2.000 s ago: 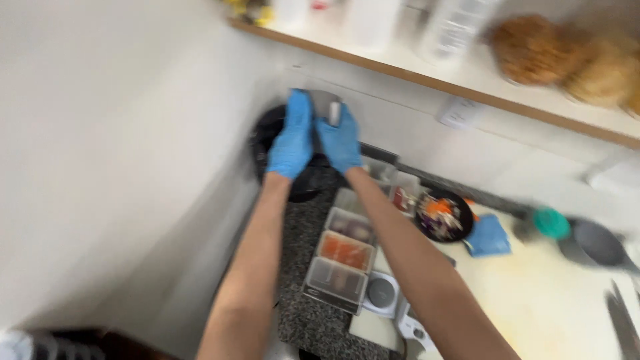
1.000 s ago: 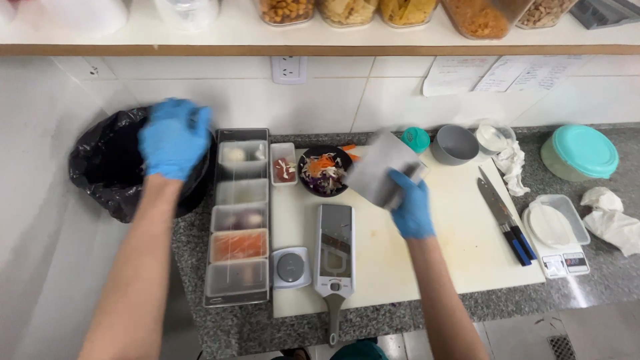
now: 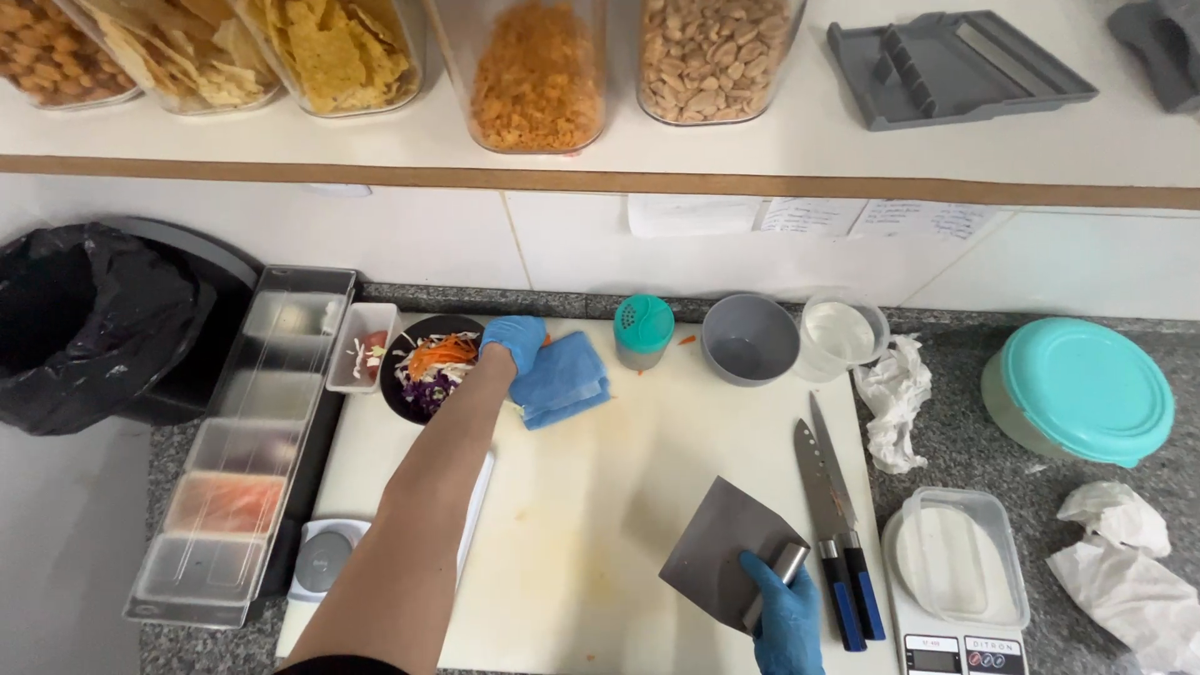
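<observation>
My left hand [image 3: 514, 341], in a blue glove, is at the right rim of a black bowl [image 3: 403, 401] of shredded carrot, cabbage and purple cabbage, beside a folded blue cloth [image 3: 562, 382]. Its fingers are bent and partly hidden, so what they grip is unclear. My right hand [image 3: 786, 609], also gloved, holds a metal bench scraper [image 3: 727, 553] by its tubular handle over the lower right of the white cutting board [image 3: 600, 506]. Two knives [image 3: 830, 497] with black and blue handles lie just right of the scraper. My left forearm hides most of a mandoline slicer.
A lidded ingredient tray [image 3: 234, 450] and a black-bagged bin [image 3: 122, 328] stand left. Behind the board are a teal-topped shaker [image 3: 643, 328] and a grey bowl [image 3: 750, 339]. A kitchen scale [image 3: 956, 637], crumpled paper [image 3: 1116, 572] and a teal-lidded tub [image 3: 1078, 389] are right. A shelf [image 3: 600, 178] overhangs.
My left hand has moved right, from beside the bin to the black bowl and cloth. The scraper, held over the bin at first, is now low over the board's right side. The view has swung right.
</observation>
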